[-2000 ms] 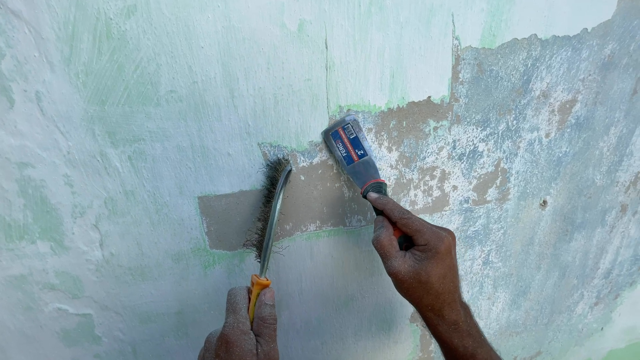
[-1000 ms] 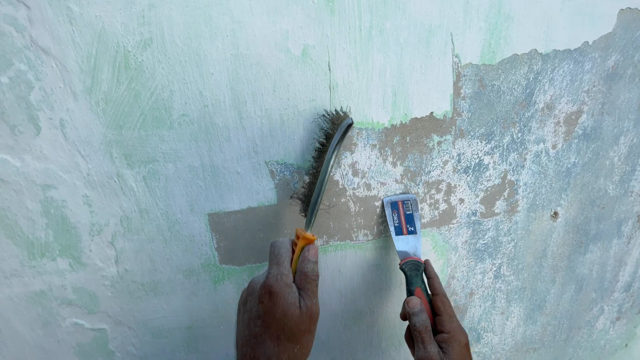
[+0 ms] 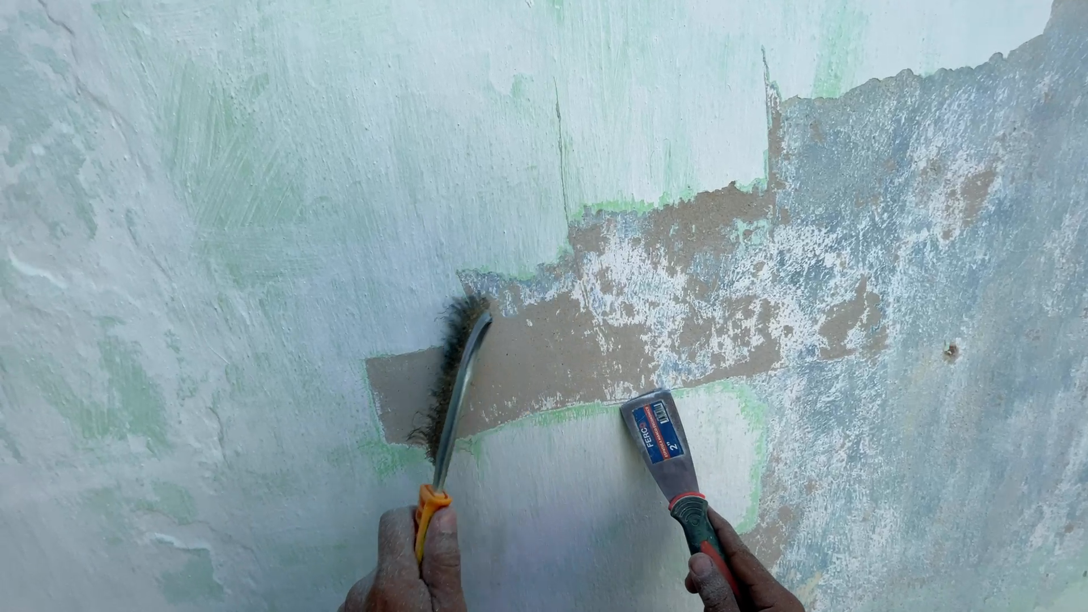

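Observation:
My left hand (image 3: 412, 565) is closed around the orange handle of a wire brush (image 3: 459, 382), whose dark, frayed bristles face left over the left part of the bare grey-brown patch (image 3: 544, 348). At the lower right, my right hand (image 3: 739, 565) grips the dark green and red handle of a putty knife (image 3: 663, 442) with a labelled metal blade. The blade's edge lies at the lower border of the bare patch, where pale green paint (image 3: 578, 414) begins. Whether the bristles touch the wall cannot be told.
A painted wall (image 3: 340, 170) fills the view, pale green and white on the left. On the right its coating is worn to mottled blue-grey (image 3: 977, 425), with a small hole (image 3: 950, 350). A thin vertical crack (image 3: 561, 153) runs above the bare patch.
The brush in my left hand has moved down and left from its place one second ago. The putty knife was higher, on the patch's upper edge, two seconds ago and is now at its lower edge.

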